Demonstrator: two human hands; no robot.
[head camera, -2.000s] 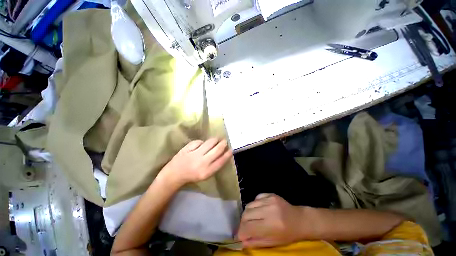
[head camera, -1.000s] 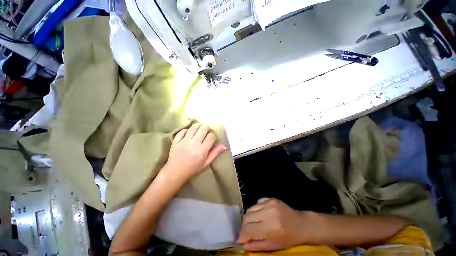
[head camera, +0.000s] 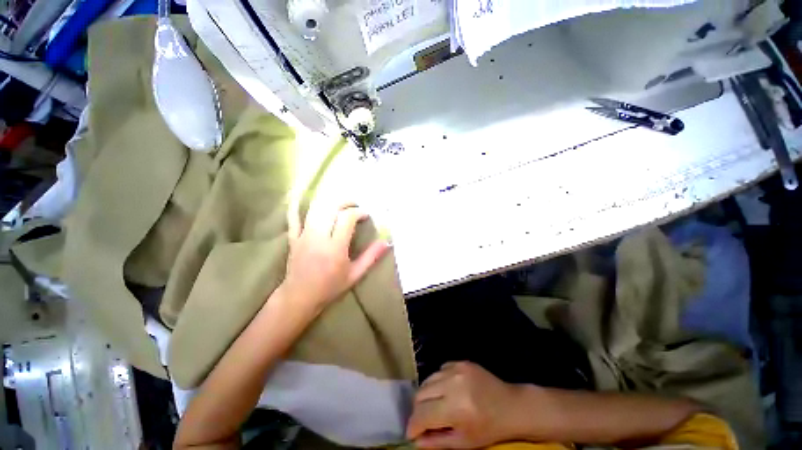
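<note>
A khaki garment piece (head camera: 220, 281) drapes from under the white machine head over the table edge to my lap. White pocketing (head camera: 339, 400) shows along its lower end. My left hand (head camera: 325, 250) lies on the khaki below the needle, fingers spread, pressing it down. My right hand (head camera: 457, 406) is closed at the cloth's lower right corner, pinching its edge. The presser foot and needle (head camera: 365, 149) are at the lit upper end of the khaki's straight edge; glare hides the detail there.
Thread snips (head camera: 637, 114) lie on the white machine bed (head camera: 492, 202). The oval lamp (head camera: 186, 92) hangs left of the needle. Paper with handwriting hangs on the machine arm. A khaki and blue garment pile (head camera: 651, 308) is low at the right. Another machine (head camera: 70, 387) stands at the lower left.
My left hand has moved up the cloth towards the needle and its fingers have spread. My right hand keeps its hold at the lower corner. The view has shifted slightly.
</note>
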